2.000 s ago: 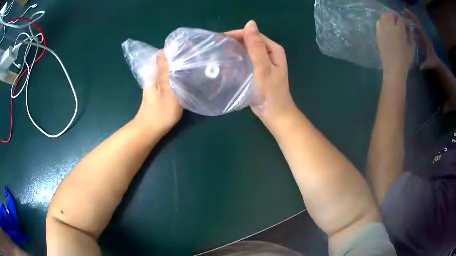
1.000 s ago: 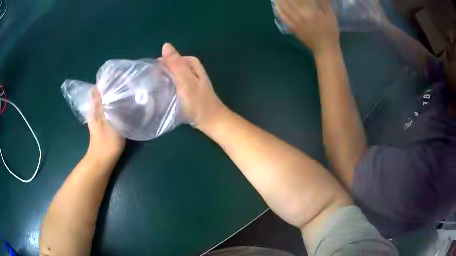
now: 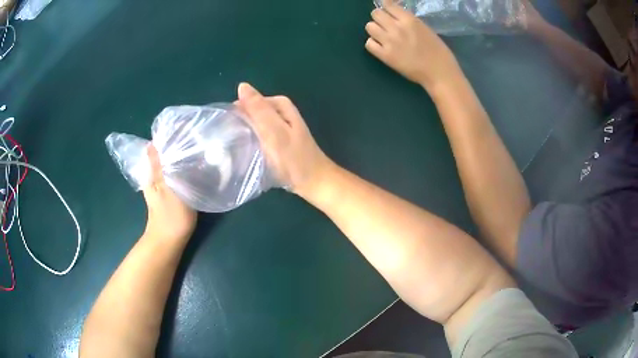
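Observation:
A round, clear item wrapped in a thin clear plastic bag (image 3: 211, 159) is held between my two hands over the dark green table. The film is stretched and creased, with a pale shiny spot near its middle. My left hand (image 3: 166, 199) grips the gathered neck of the bag on the left, and the loose tail sticks out beyond it. My right hand (image 3: 283, 140) is against the right side of the bagged item, thumb side up; some of its fingers are hidden behind it.
The dark green table (image 3: 336, 280) has a curved front edge. White cable (image 3: 75, 231) and red cable (image 3: 10, 259) lie at the left. A person at the right holds a clear bag (image 3: 469, 15). A bit of clear film (image 3: 31, 7) shows at the top left.
The view has shifted, so the bagged item and my hands sit further left and lower than at first. My grip looks the same. The neighbour's near hand has moved left.

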